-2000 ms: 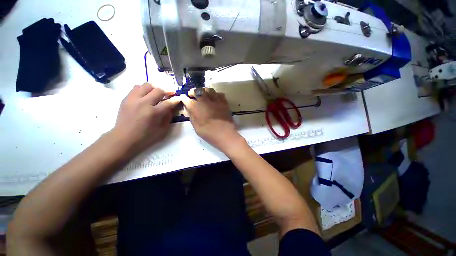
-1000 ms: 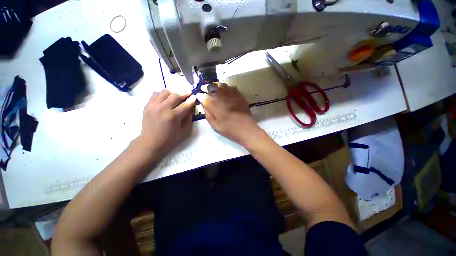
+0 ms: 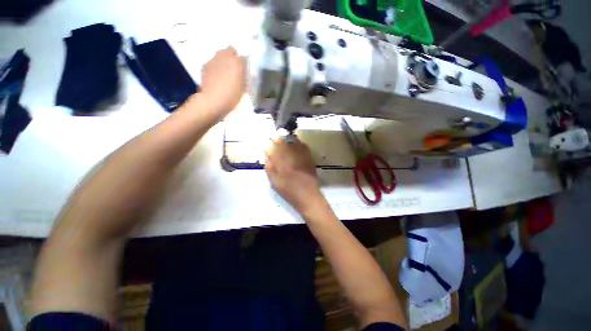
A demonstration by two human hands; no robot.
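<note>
My left hand (image 3: 223, 81) is raised at the left side of the white sewing machine head (image 3: 382, 77), blurred, with its fingers near the machine's face; whether it holds anything does not show. My right hand (image 3: 290, 167) lies on the table just below the presser foot (image 3: 289, 132), fingertips close to the needle. No work piece shows clearly under it. A stack of dark fabric panels (image 3: 89, 70) lies at the far left. Another dark folded panel pile (image 3: 163, 72) lies beside it, just left of my left forearm.
Red-handled scissors (image 3: 372, 176) lie right of the needle. Dark and blue scraps (image 3: 13, 103) lie at the far left edge. A green basket (image 3: 389, 18) is behind the machine. A white piece with dark bands (image 3: 431, 262) hangs below the table at right.
My left hand has left the needle area and moved up and back, beside the machine head. My right hand stays near the presser foot. The dark piece at the fingertips no longer shows. The view has shifted.
</note>
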